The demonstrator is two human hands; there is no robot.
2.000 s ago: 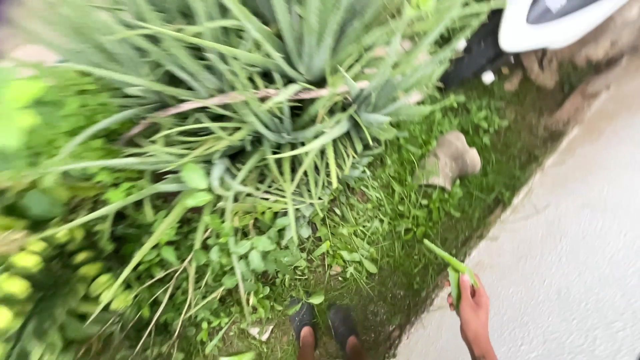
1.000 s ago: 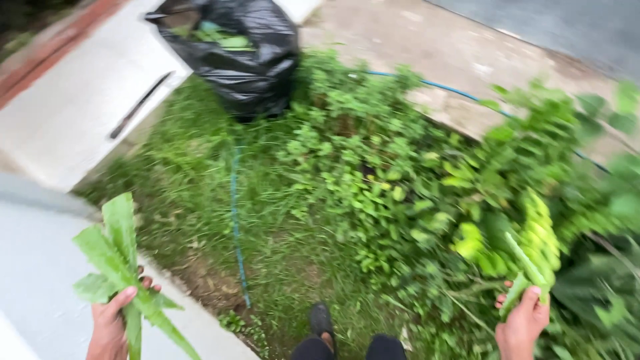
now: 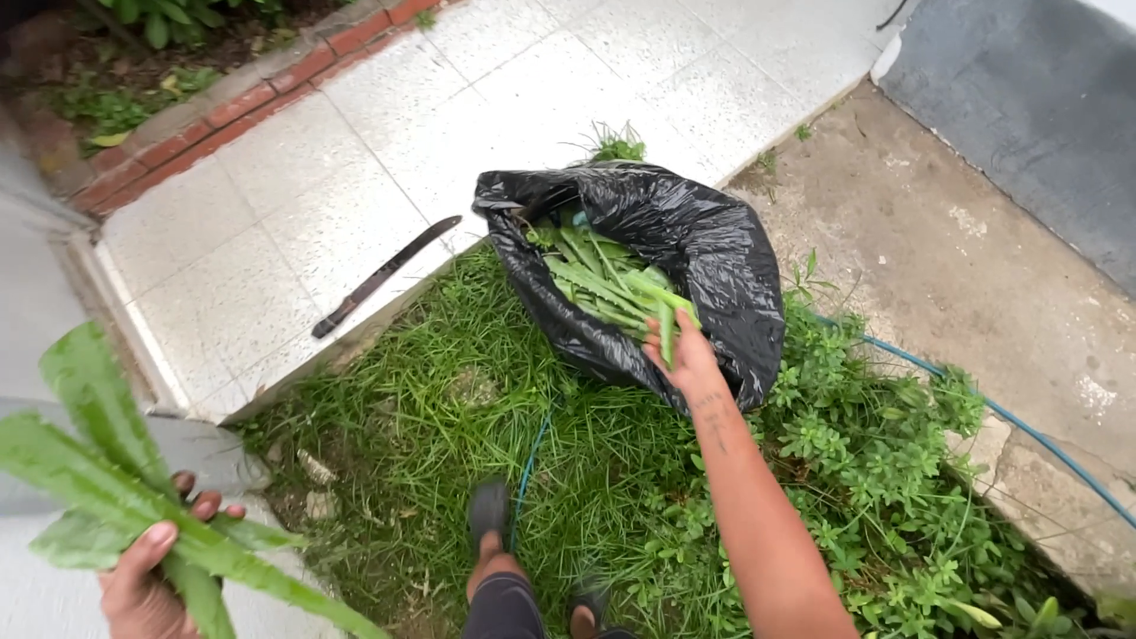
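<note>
At the lower left, my left hand (image 3: 160, 568) grips several broad aloe vera leaves (image 3: 115, 497) between thumb and fingers. My right hand (image 3: 679, 351) reaches into the mouth of a black plastic bag (image 3: 728, 257), its fingers round a short piece of aloe leaf (image 3: 666, 330). Cut aloe leaves (image 3: 590, 271) lie heaped inside the bag around those fingertips. The bag stands at the edge of the grass, its opening turned toward me. A machete (image 3: 386, 277) with a dark blade lies on the white tiles to the left of the bag.
A raised white tiled walkway (image 3: 311, 195) with a red brick border (image 3: 240, 105) runs behind the grass. A blue hose (image 3: 1021, 426) crosses the concrete on the right and the grass near my feet. Leafy low plants (image 3: 852, 461) grow at the right. A grey wall (image 3: 1038, 115) stands at the upper right.
My right hand has moved to the black bag and into its mouth with the leaf piece. The left hand still holds its leaves. The view has turned from the large aloe clump toward the bag.
</note>
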